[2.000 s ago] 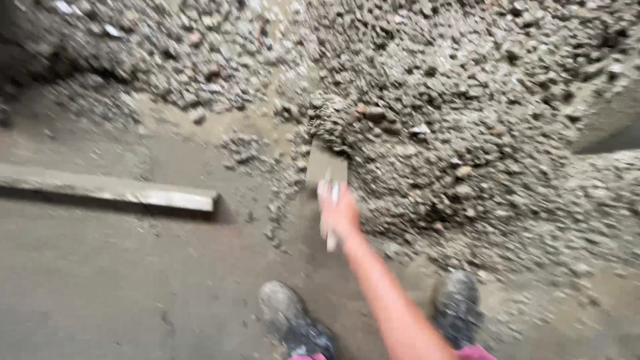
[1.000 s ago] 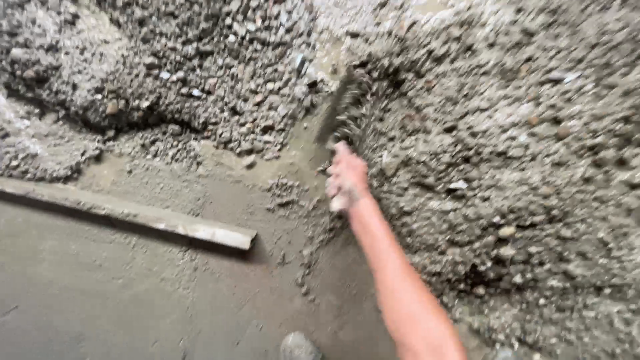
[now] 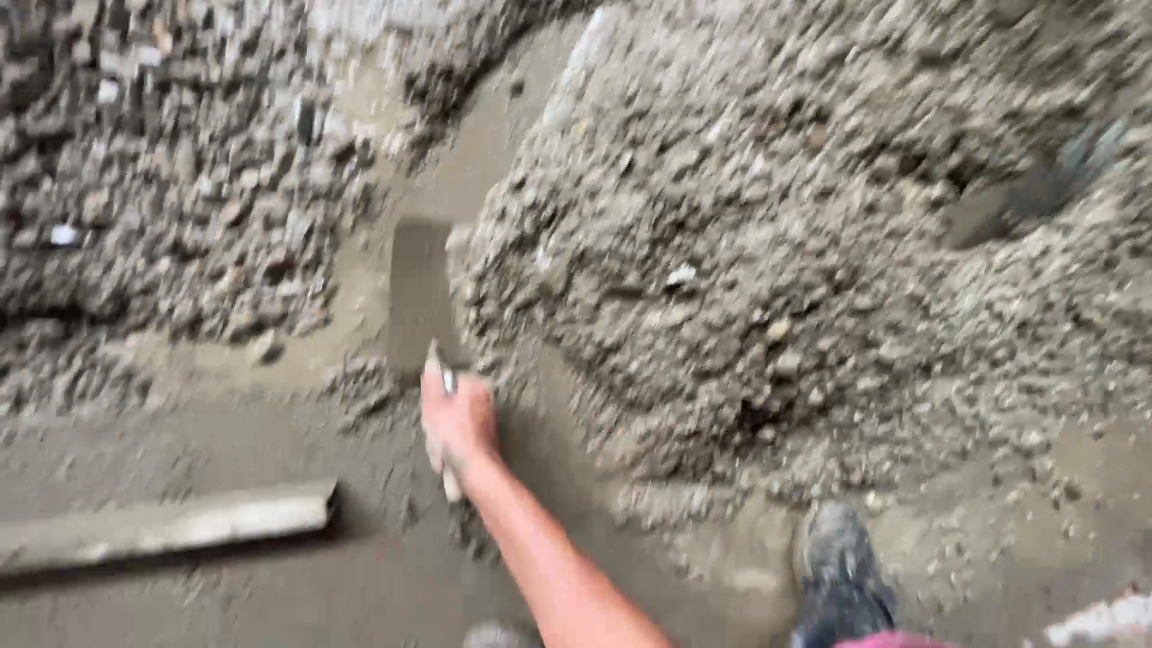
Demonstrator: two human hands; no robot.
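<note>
My right hand point(image 3: 457, 418) is closed around the handle of a flat rectangular steel trowel point(image 3: 421, 292), its blade pointing away from me. The blade lies at the left edge of a large mound of wet, gravelly mortar point(image 3: 702, 270), over a smooth strip of wet mortar. A second heap of coarse gravelly mix point(image 3: 180, 180) lies to the left of the blade. My left hand is out of the picture. The view is blurred.
A long straight bar point(image 3: 180, 526), coated with mortar, lies at the lower left. My boot point(image 3: 837, 549) stands at the mound's near edge; the tip of the other point(image 3: 499, 634) shows at the bottom. A greyish object point(image 3: 1035, 198), too blurred to name, sticks in the mound at right.
The trowel was at the mound's edge with loose mix at its blade; now its blade lies flat beside the mound, and more smooth surface shows there. The view has shifted.
</note>
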